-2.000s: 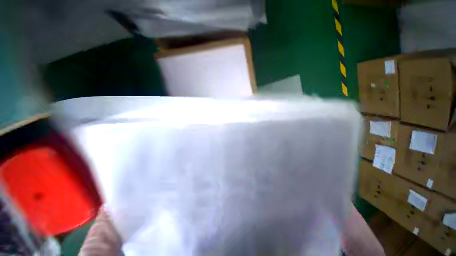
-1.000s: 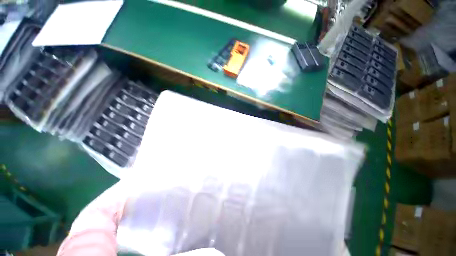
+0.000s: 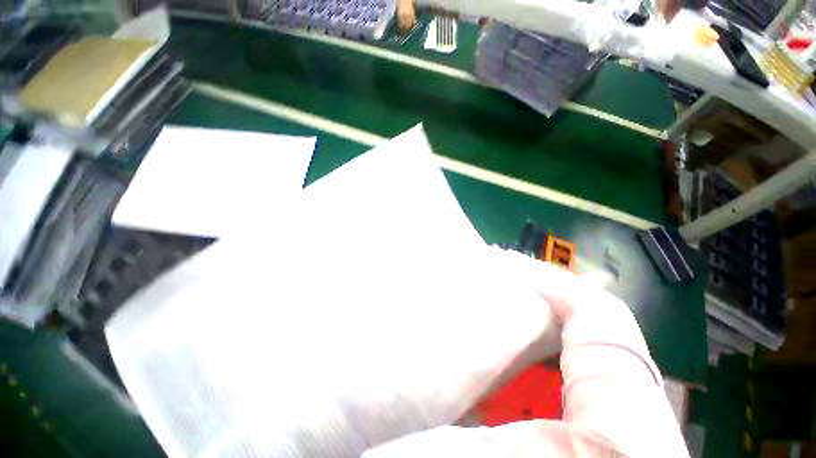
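A large white sheet [image 3: 331, 313], bright and partly washed out, fills the lower middle, one corner pointing up over the bench. My right hand [image 3: 582, 313] holds its right edge, with its fingertips blurred and overexposed. A pale pink shape at the bottom edge merges with this hand; I cannot tell whether it is my left hand or arm. A second white sheet [image 3: 215, 179] lies at the left end of the green bench. An orange jig [image 3: 559, 253] sits beyond my right hand, with a dark part beside it.
A dark striped block [image 3: 667, 253] lies at the bench's right end. Trays of black housings [image 3: 747, 250] stand right of it; another tray [image 3: 143, 268] is partly covered at left. Stacked trays [image 3: 528, 63] lie across the green surface. A red object [image 3: 528, 398] shows below the sheet. A white frame post [image 3: 756, 204] stands right.
The view has turned toward the bench and its far side. The translucent tray seen in front of me is no longer visible; a white sheet is there, with my right hand on its edge.
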